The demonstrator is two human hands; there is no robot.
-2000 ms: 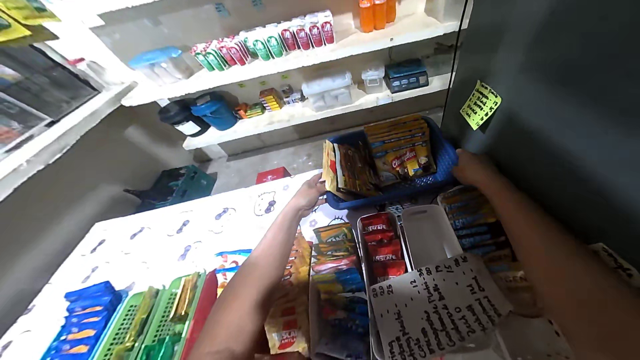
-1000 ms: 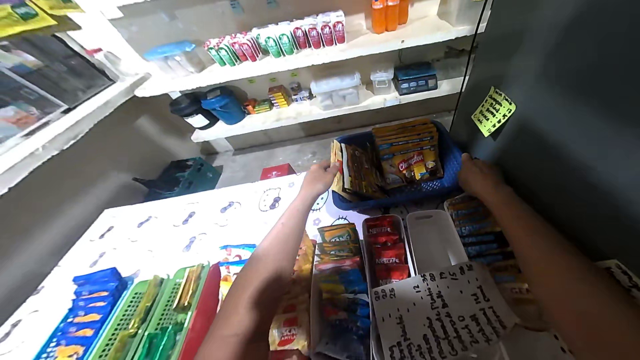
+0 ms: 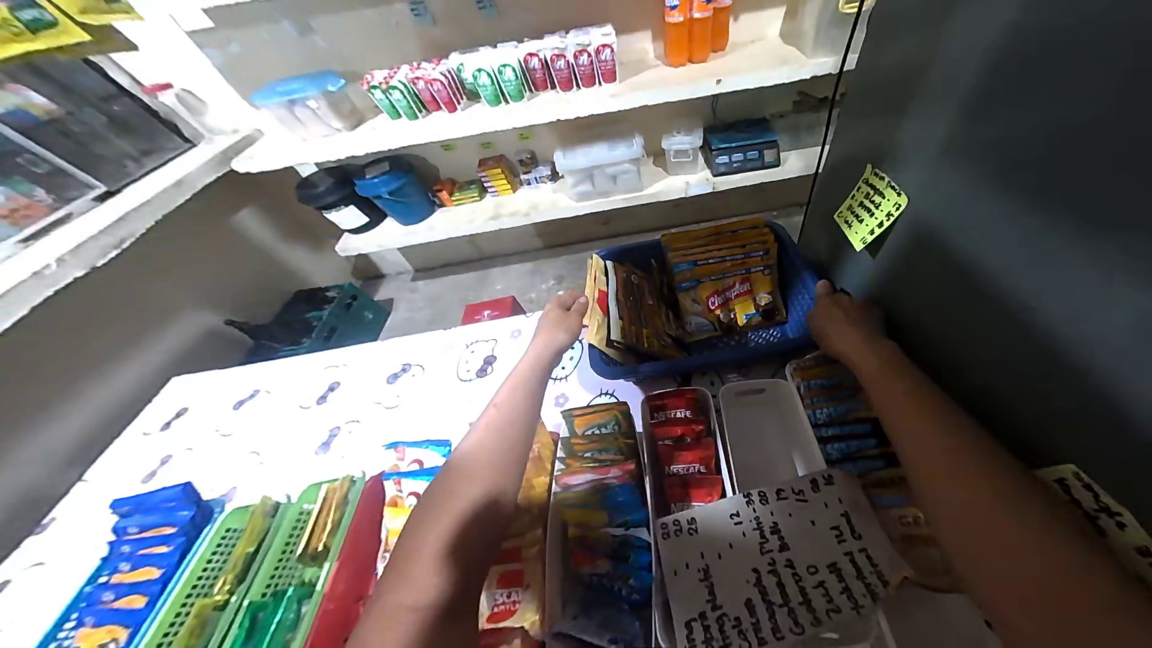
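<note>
A blue plastic basket (image 3: 711, 355) stands at the far right end of the table, holding upright brown sachets (image 3: 641, 310) on its left and yellow-brown Champion packets (image 3: 731, 292) on its right. My left hand (image 3: 565, 317) is at the basket's left side, its fingers against the end of the sachet row. At the right rim, my right hand (image 3: 841, 319) grips the basket's edge. Nearer to me are a narrow white tray of red Nescafe sachets (image 3: 688, 461), an empty-looking white tray (image 3: 769, 427) and a tray of mixed sachets (image 3: 598, 504).
A handwritten paper sheet (image 3: 774, 558) lies over the trays. Green baskets (image 3: 207, 576) and blue packets (image 3: 144, 567) stand at the left on a patterned tablecloth (image 3: 324, 396). Wall shelves (image 3: 504, 216) hold drinks, tubs and a scale. A dark grey panel (image 3: 1008, 234) with a yellow note borders the right.
</note>
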